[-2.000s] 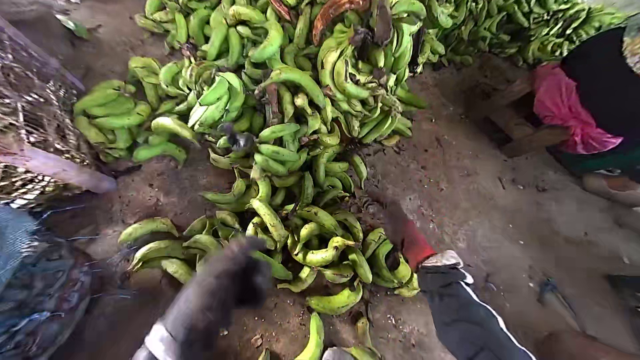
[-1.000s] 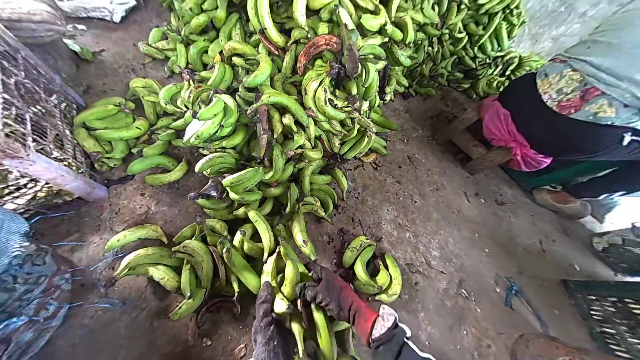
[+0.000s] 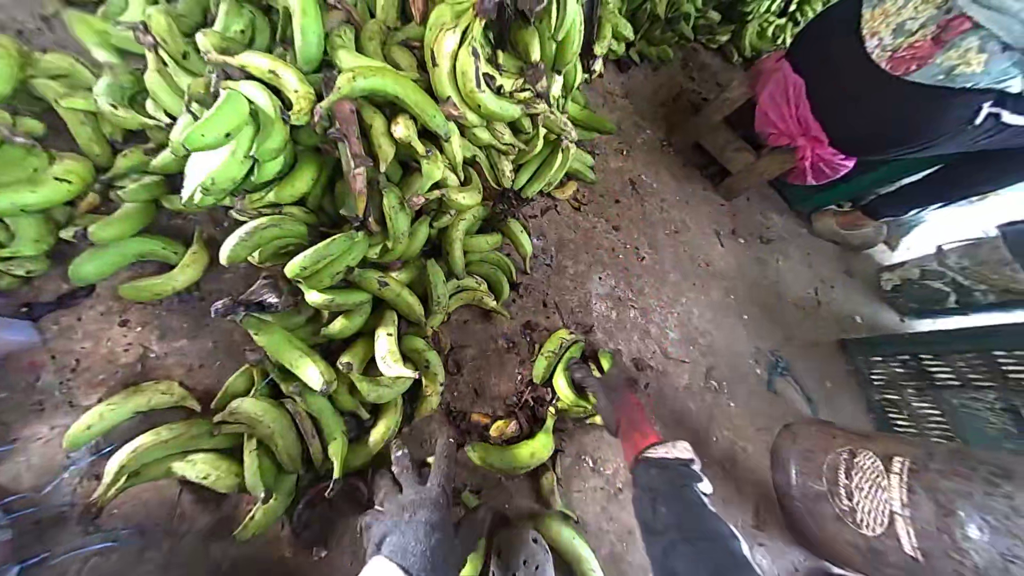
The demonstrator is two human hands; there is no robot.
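My right hand (image 3: 612, 396), in a dark glove with a red cuff, reaches over a small bunch of green plantains (image 3: 560, 368) on the ground; its fingers lie against them. My left hand (image 3: 414, 496), in a grey glove, is at the bottom centre with fingers spread, holding nothing, near a cluster of green plantains (image 3: 268, 424) on the left. Between the hands, a single green plantain (image 3: 512, 456) lies on the soil. More plantains lie below it, beside a dark perforated shoe (image 3: 520, 552).
A large heap of green plantains (image 3: 384, 88) fills the upper left. At upper right, a person (image 3: 880, 104) sits by a wooden stool (image 3: 736, 152) with a pink cloth (image 3: 792, 128). A dark plastic crate (image 3: 928, 384) and a brown rounded object (image 3: 824, 488) stand at the right.
Both hands were together at plantains at the bottom centre; now they are apart, the right one over the small bunch on the right, the left one empty. The view has moved closer.
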